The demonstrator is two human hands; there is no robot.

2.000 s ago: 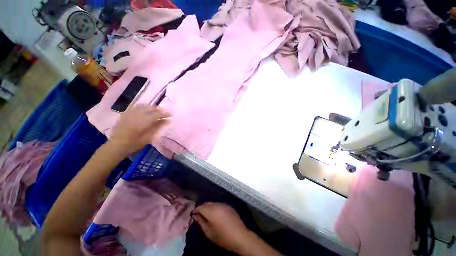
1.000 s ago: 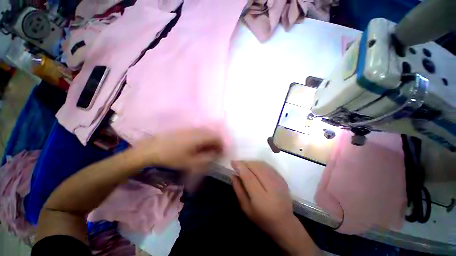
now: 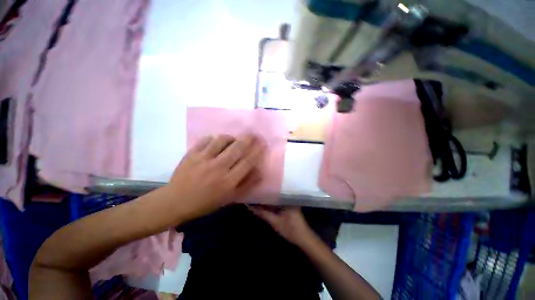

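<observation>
A small pink fabric piece [image 3: 270,126] lies on the white table just left of and in front of the needle plate [image 3: 308,132]. My left hand [image 3: 217,167] rests on top of it, palm down and blurred. My right hand [image 3: 281,220] is at the table's front edge, below the piece; its fingertips are partly hidden by the edge and fabric, so its hold cannot be told. The sewing machine head [image 3: 375,41] is above right of the piece. A pile of small pink pieces [image 3: 378,146] lies right of the needle.
Long pink panel stacks [image 3: 88,99] lie at the left, with a dark phone [image 3: 4,129] at the picture's rim. Black-handled scissors [image 3: 449,155] lie right of the small pile. Blue crates [image 3: 434,252] stand below the table. Crumpled pink fabric [image 3: 138,255] hangs low left.
The view has turned right, towards the machine. My left hand has gone from the panel stack to near the needle plate, where a small pink piece now lies. My right hand has lowered to the table edge.
</observation>
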